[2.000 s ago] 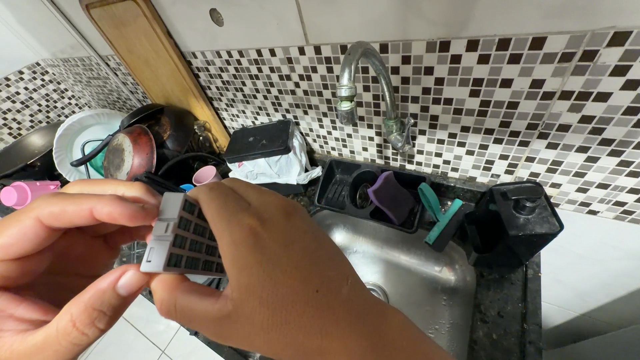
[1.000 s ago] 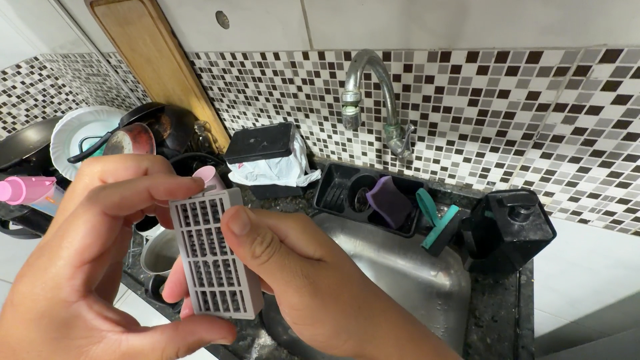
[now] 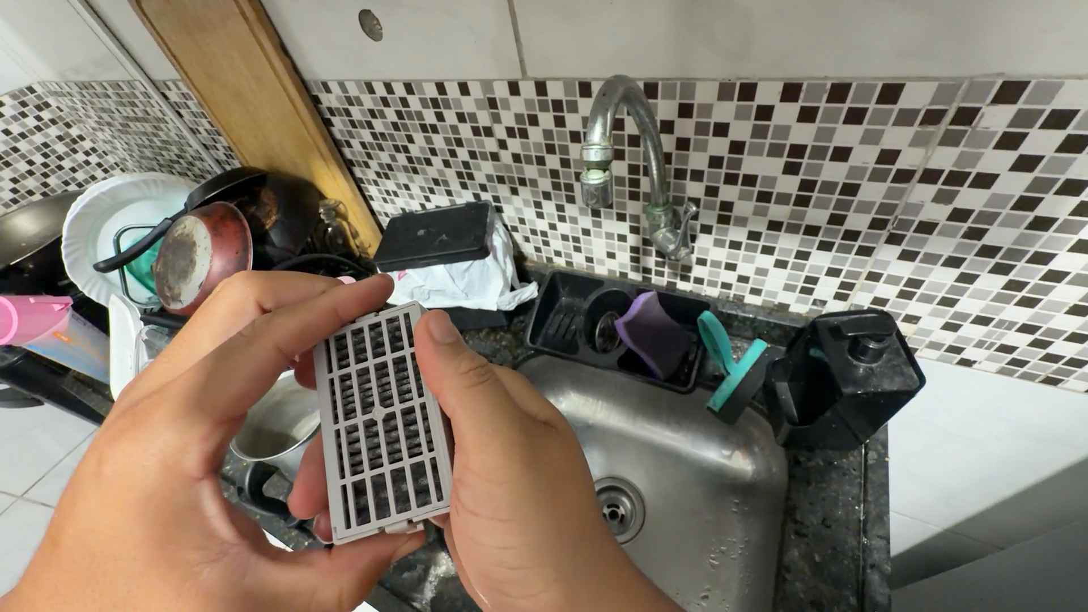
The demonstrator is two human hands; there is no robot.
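A small grey plastic filter cartridge with a slatted grille over dark pleated material is held up between my hands, its grille facing me. My left hand grips it at the top and bottom edges, index finger above and thumb below. On its right edge lies the thumb of my right hand, whose other fingers are mostly hidden behind the cartridge. Beyond and below the hands is the stainless steel sink, with its drain in view.
A metal faucet rises behind the sink. Along the back edge sit a black caddy with a purple sponge, a teal-handled brush and a black soap dispenser. At left are a white plate, pans and a wooden board.
The cartridge has turned from showing its side and a slanted grille to showing the grille face nearly flat toward me. Both hands have shifted their hold around it.
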